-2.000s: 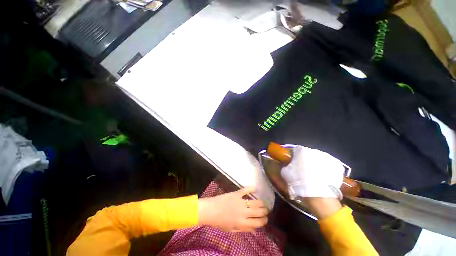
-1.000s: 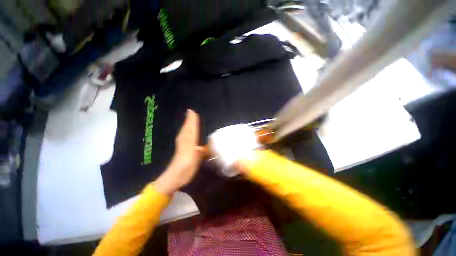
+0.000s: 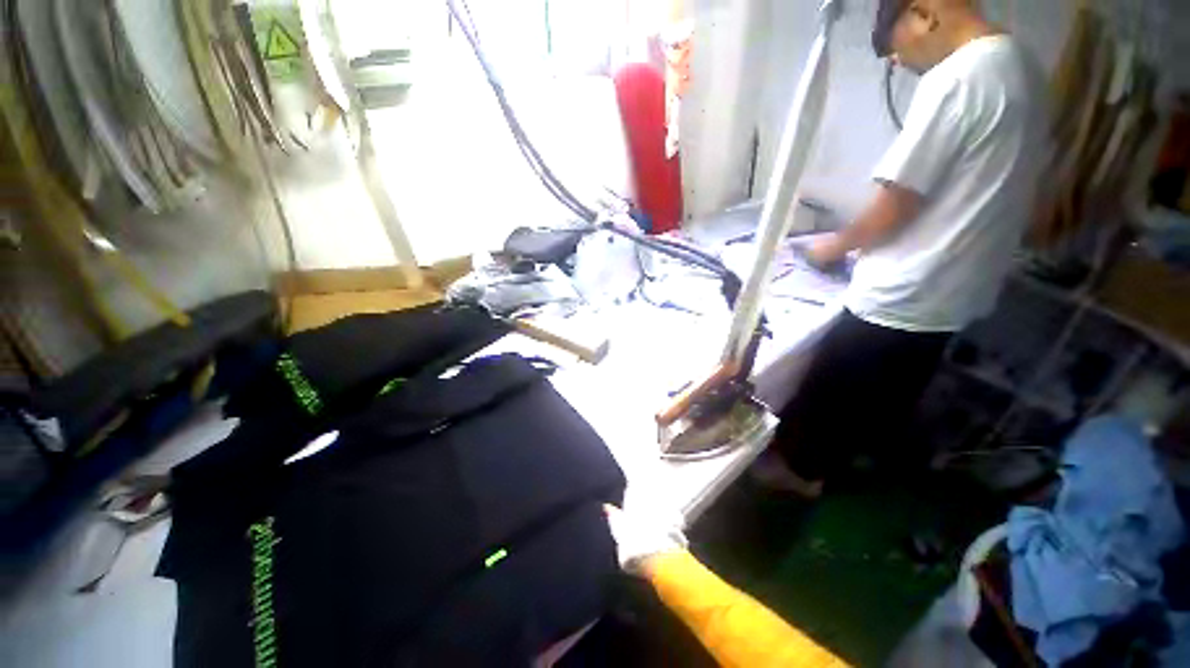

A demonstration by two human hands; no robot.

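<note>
The black garment body (image 3: pixel 431 502) lies on the white pressing table, with green lettering along its left side and a tiny bright green tab near its lower right. My right hand (image 3: pixel 642 535), in a white glove, is at the garment's right edge. Its fingers are blurred, so whether it grips the cloth cannot be told. The steam iron (image 3: pixel 715 424) stands apart from my hand at the table's right edge, its hose rising behind it. My left hand is not clearly in view. A small pinkish patch shows at the bottom edge and cannot be identified.
A person (image 3: pixel 959 183) in a white shirt stands at the back right, a hand on the table. More black pieces (image 3: pixel 379 352) with green lettering lie behind the garment, near a tan bar (image 3: pixel 561 341) and grey cloth (image 3: pixel 522 285). Blue cloth (image 3: pixel 1096 535) is heaped at the right.
The view has swung up and right. The iron, earlier in my gloved hand, now stands released at the table edge. My right hand is at the garment's edge; my left hand has left clear view.
</note>
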